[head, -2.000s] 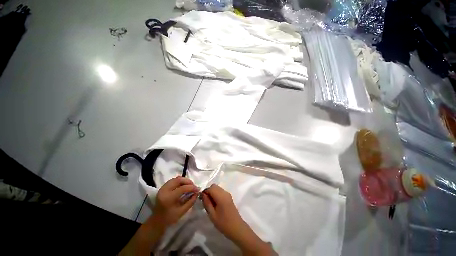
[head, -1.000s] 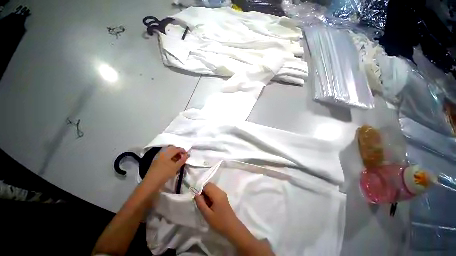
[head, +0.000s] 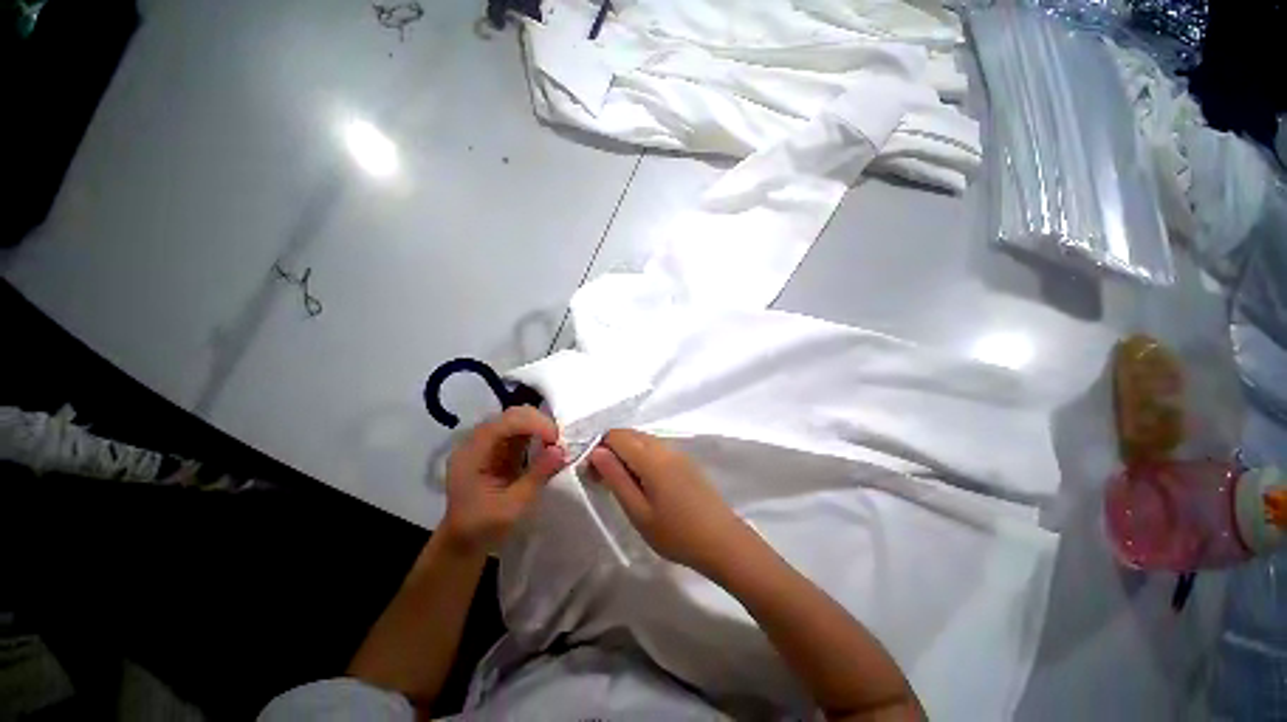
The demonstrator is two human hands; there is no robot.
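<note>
A white shirt [head: 847,409] lies spread in front of me, its neck to the left and its hem to the right. A black hanger hook [head: 459,388] sticks out of the neck. My left hand [head: 501,477] pinches the shirt edge near the neck. My right hand [head: 656,494] pinches the placket close beside it, fingertips nearly touching. Whatever button lies between them is hidden. A white sleeve [head: 762,212] stretches up the table.
More white shirts [head: 734,78] lie farther up the table [head: 466,212]. Right of them is a stack of clear bags [head: 1073,155]. A pink bottle [head: 1174,515] and an orange-brown lump [head: 1149,398] lie at the right. A small dark tangle [head: 299,289] lies at the left.
My left hand has moved from the collar to beside my right hand, and both now pinch the cloth together. The view has shifted, so things farther up the table sit higher and more right.
</note>
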